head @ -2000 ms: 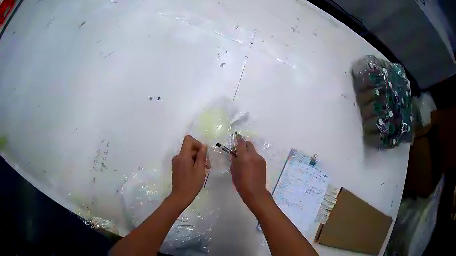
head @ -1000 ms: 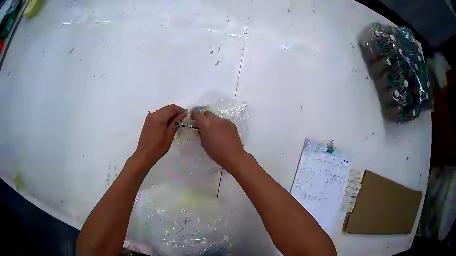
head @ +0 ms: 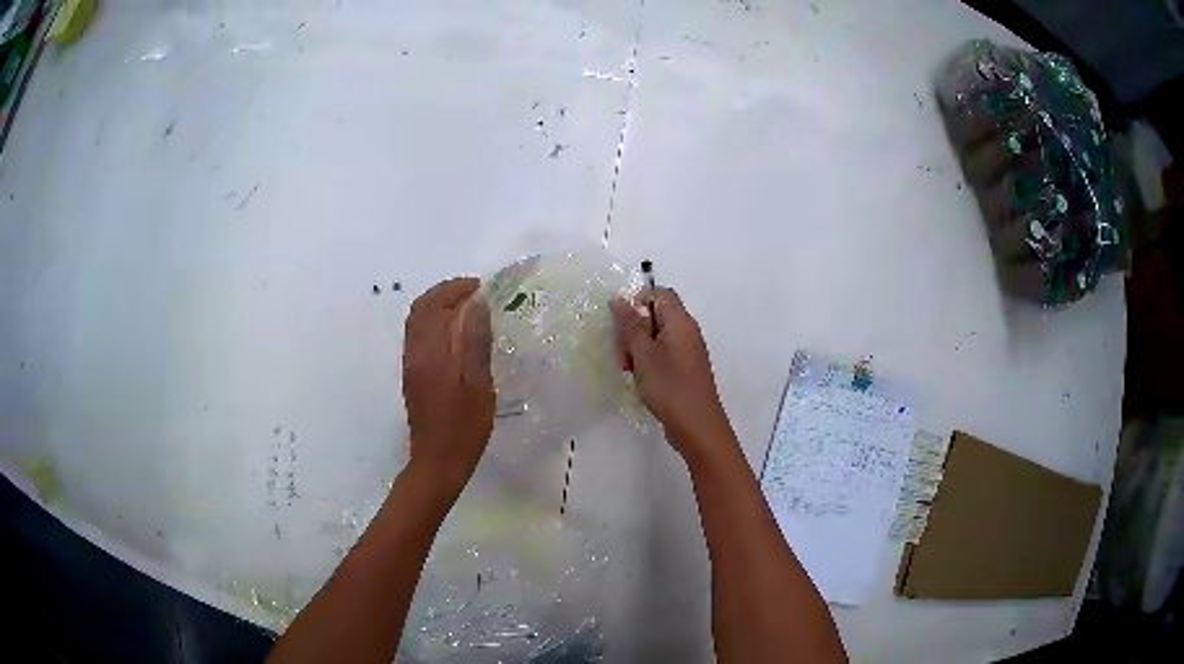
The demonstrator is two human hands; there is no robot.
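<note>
A clear, shiny polybag (head: 552, 318) with pale yellowish contents and a small dark green mark is between my two bare hands, mid-table. My left hand (head: 449, 376) holds its left side. My right hand (head: 669, 363) holds its right side and also has a thin dark pen (head: 651, 296) sticking up between the fingers. Another crinkled clear bag (head: 513, 590) lies nearer me, between my forearms, partly cut off by the lower edge. The fingertips are partly blurred against the plastic.
Handwritten sheets (head: 838, 474) under a small green-blue clip lie at the right, beside pale strips (head: 919, 486) and a brown cardboard piece (head: 1006, 519). A dark, lumpy green and silver bag (head: 1039, 175) stands at the far right table edge. The white table (head: 325, 169) has scuffs.
My hands were close together at the bag's top. They are now apart on its two sides, and the bag is spread between them. The pen now points up in my right hand.
</note>
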